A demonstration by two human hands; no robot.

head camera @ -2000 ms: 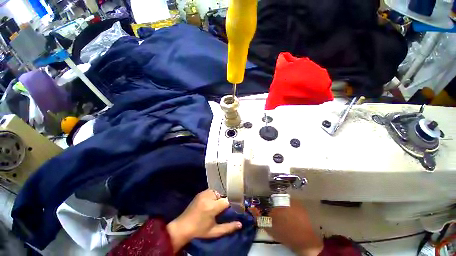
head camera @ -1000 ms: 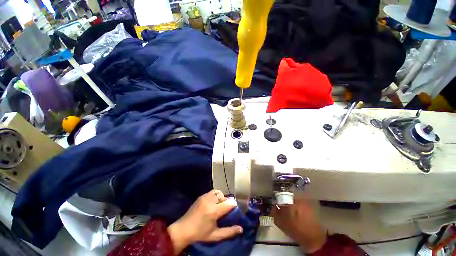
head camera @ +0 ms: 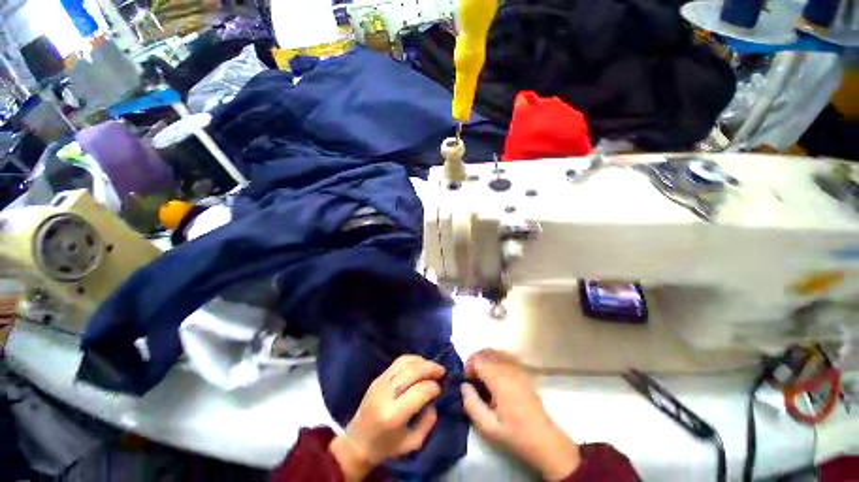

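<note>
A navy garment point(head camera: 377, 301) lies left of the needle and hangs toward the front table edge. My left hand point(head camera: 396, 409) pinches its near end. My right hand point(head camera: 509, 405) pinches the same end from the right, with fingertips close to my left ones. The cloth between the fingers is dark and its edge is partly hidden. The presser foot point(head camera: 497, 303) of the cream sewing machine point(head camera: 565, 235) is behind my hands, and the held end is in front of it.
Black thread snips point(head camera: 671, 403) and red-handled scissors point(head camera: 813, 395) lie right. A phone point(head camera: 613, 300) is under the arm. A yellow-handled screwdriver point(head camera: 470, 61) stands on the head. Red cloth point(head camera: 546, 129) is behind; white cloth point(head camera: 231, 344) and a second machine point(head camera: 85, 249) are left.
Both hands have moved from the needle area toward me, bringing the navy end with them. My right hand has left the machine and now pinches the cloth. The view has shifted, showing the phone and snips.
</note>
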